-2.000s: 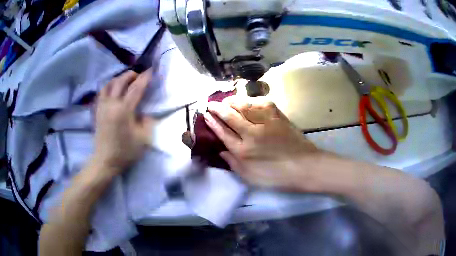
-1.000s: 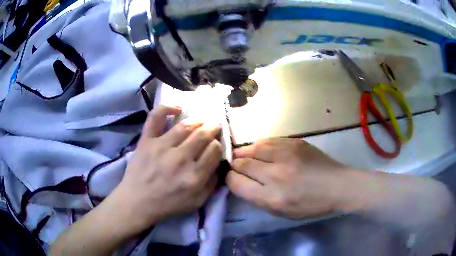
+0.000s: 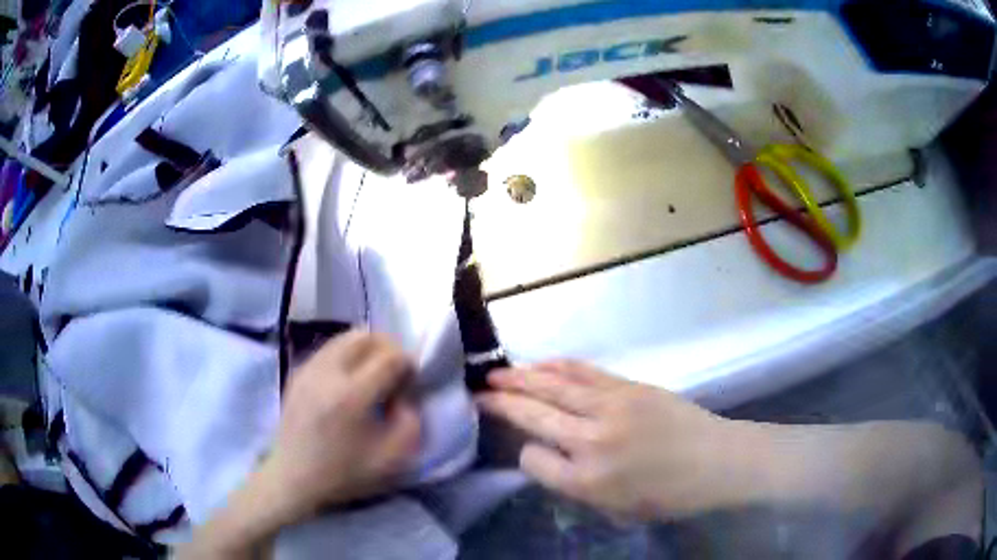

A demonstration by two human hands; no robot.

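The garment panel (image 3: 164,361), pale lilac backing up, spreads left of the needle and over the table's front edge. Its dark seam strip (image 3: 472,306) runs from the lit stitching point down to the front edge. My left hand (image 3: 350,421) is blurred, with fingers curled, on the pale cloth; whether it grips cloth is unclear. My right hand (image 3: 618,438) holds the strip's lower end at its fingertips. The presser foot area (image 3: 465,175) is dark against glare; the needle cannot be made out, nor whether the foot is down.
The white machine head (image 3: 601,55) with JACK lettering stands across the back. Scissors (image 3: 787,202) with red-orange and yellow handles lie right of the needle, blades towards a dark scrap (image 3: 700,77). A yellow object (image 3: 137,71) is at the far upper left.
Both hands have moved down towards the front edge, away from the needle, and my left hand has left the lit area. The long dark strip is now exposed. The view has shifted.
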